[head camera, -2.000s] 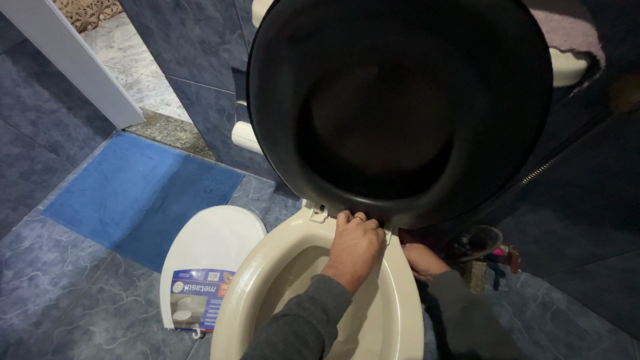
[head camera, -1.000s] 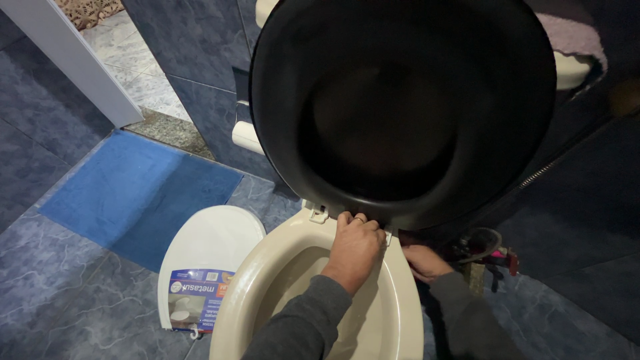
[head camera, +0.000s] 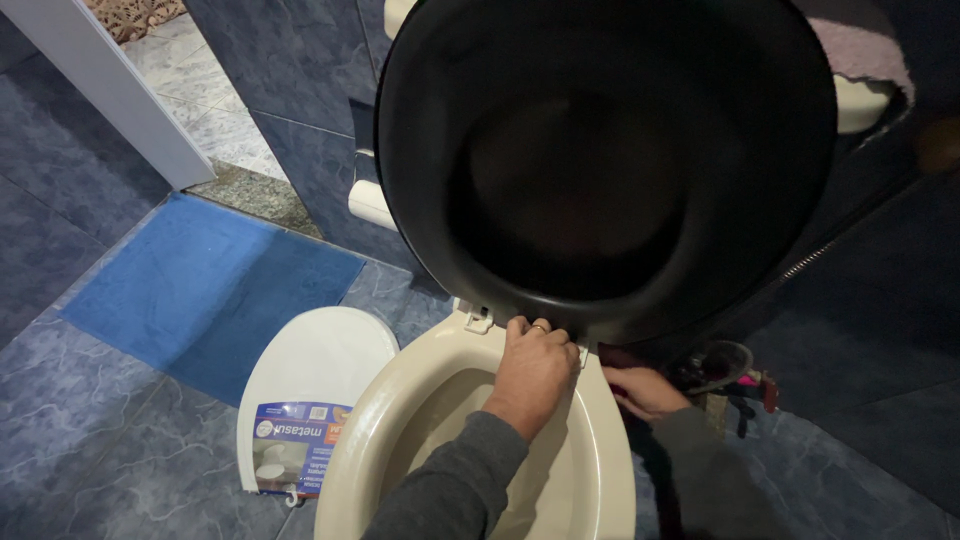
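Observation:
A beige toilet bowl (head camera: 611, 465) stands below me, its black seat and lid (head camera: 420, 150) raised. My left hand (head camera: 534, 371), with a ring on one finger, rests at the bowl's back rim against the base of the black seat; its fingertips are partly hidden. Left of it a white plastic hinge (head camera: 478, 319) shows on the rim, and another hinge piece (head camera: 583, 352) is just to its right. My right hand (head camera: 649, 391) reaches down beside the outer right side of the bowl, its fingertips hidden under the rim. What either hand grips cannot be seen.
On the tiled floor left of the bowl lies a white toilet seat (head camera: 322, 352) with a printed label. Beyond it is a blue mat (head camera: 217, 285) by the doorway. A paper roll (head camera: 371, 204) is on the wall. Several small items (head camera: 742, 375) and a metal hose (head camera: 806, 262) are at right.

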